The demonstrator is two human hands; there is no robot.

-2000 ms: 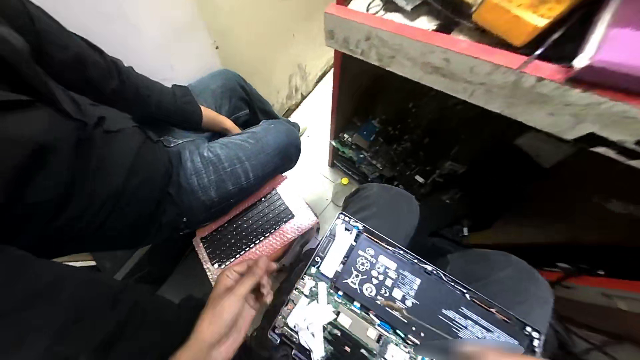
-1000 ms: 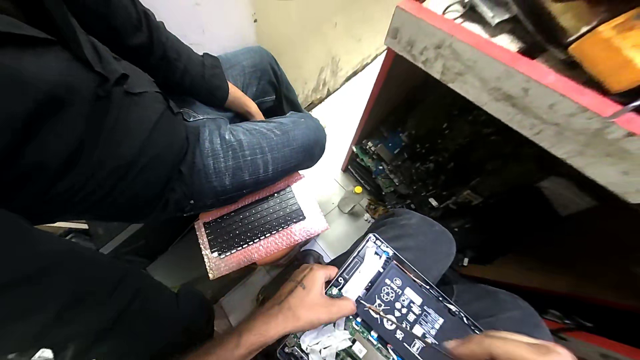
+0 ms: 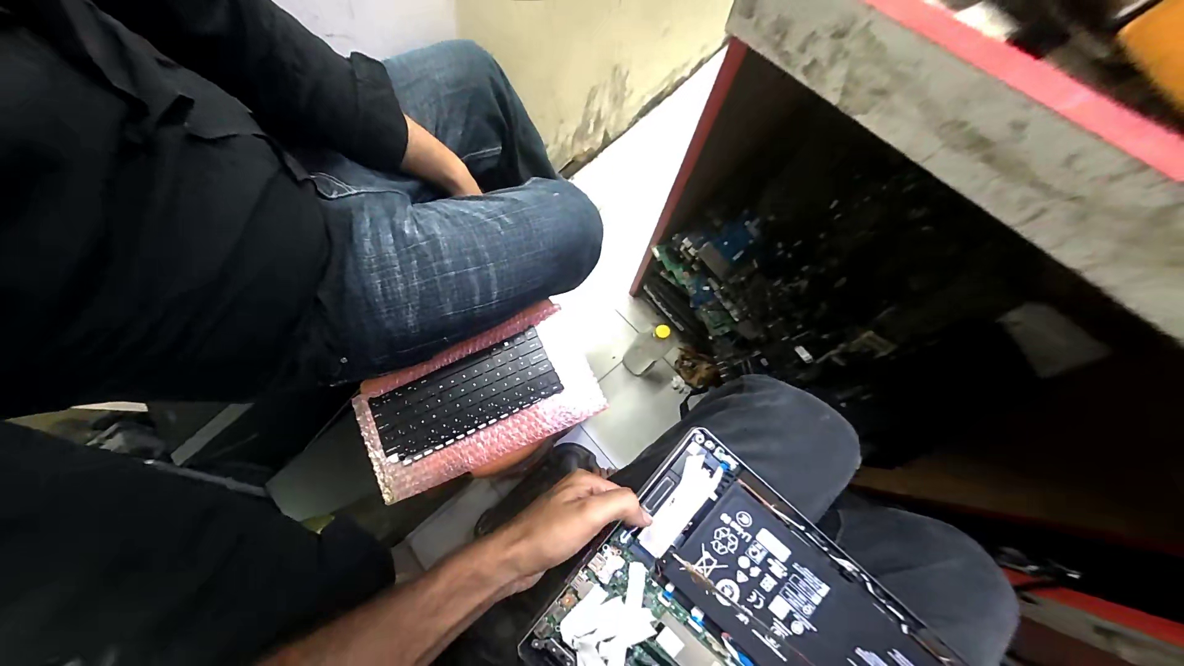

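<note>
An opened laptop base (image 3: pixel 683 638) lies tilted across my lap, its inside facing up. It shows a black battery pack (image 3: pixel 786 583) with printed symbols, a green circuit board (image 3: pixel 592 578) and white tape strips (image 3: pixel 683 504). My left hand (image 3: pixel 578 523) grips the base's left edge, with the thumb on top near the tape. My right hand is out of the frame. To the left of the base, a black laptop keyboard (image 3: pixel 467 393) rests on pink bubble wrap (image 3: pixel 490 453).
A seated person in jeans (image 3: pixel 453 268) is at the left, close to the keyboard. A desk with a red-edged top (image 3: pixel 971 148) stands at the right, with circuit boards (image 3: pixel 712 268) heaped under it. A clear container with a yellow cap (image 3: pixel 647 350) stands on the floor tiles.
My left hand, held above the base's left side two seconds ago, has come onto its edge. My right hand, seen low over the battery one second ago, has left the view.
</note>
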